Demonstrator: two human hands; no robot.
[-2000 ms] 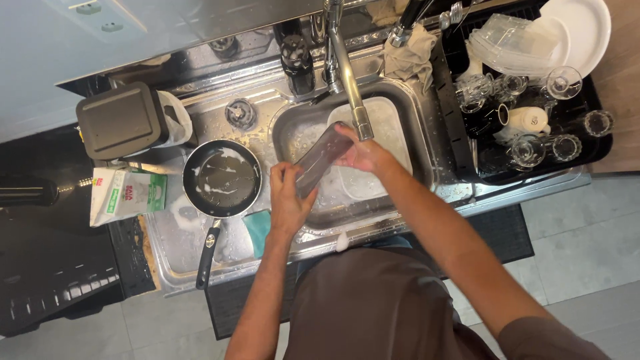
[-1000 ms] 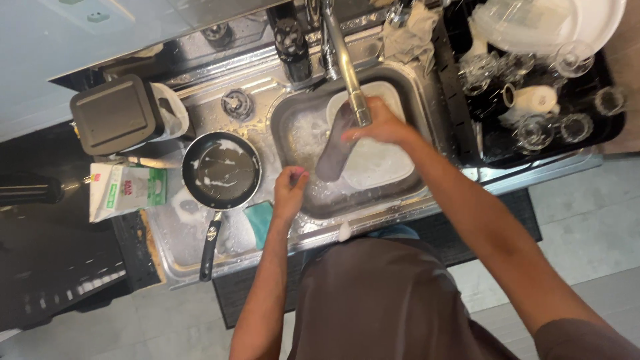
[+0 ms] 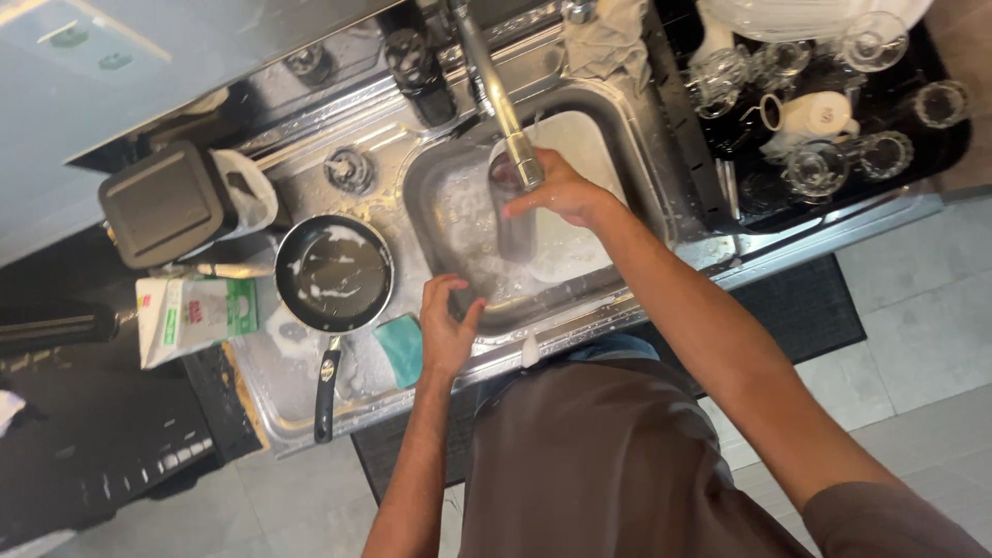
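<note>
My right hand (image 3: 564,190) grips a translucent dark container (image 3: 517,232), long and rounded, under the faucet (image 3: 504,108) in the steel sink basin (image 3: 418,194). Behind the container, a white rectangular tub or tray (image 3: 581,248) lies in the basin. Over the basin's left front edge is my left hand (image 3: 451,318), empty, with thumb and fingers apart. A teal cloth or sponge (image 3: 400,350) lies just left of that hand. Farther left, a black frying pan (image 3: 335,273) with soap suds rests on the drainboard.
On the right, a black dish rack (image 3: 701,178) holds glasses, a white cup (image 3: 821,115) and white plates (image 3: 821,15). A crumpled cloth (image 3: 608,39) lies behind the basin. At left are a lidded bin (image 3: 167,203), a carton (image 3: 194,314) and a sink strainer (image 3: 349,169).
Two seconds ago both hands were on the dark container; my left hand has let go and opened. My right hand still holds the container, which now points more toward the basin's front.
</note>
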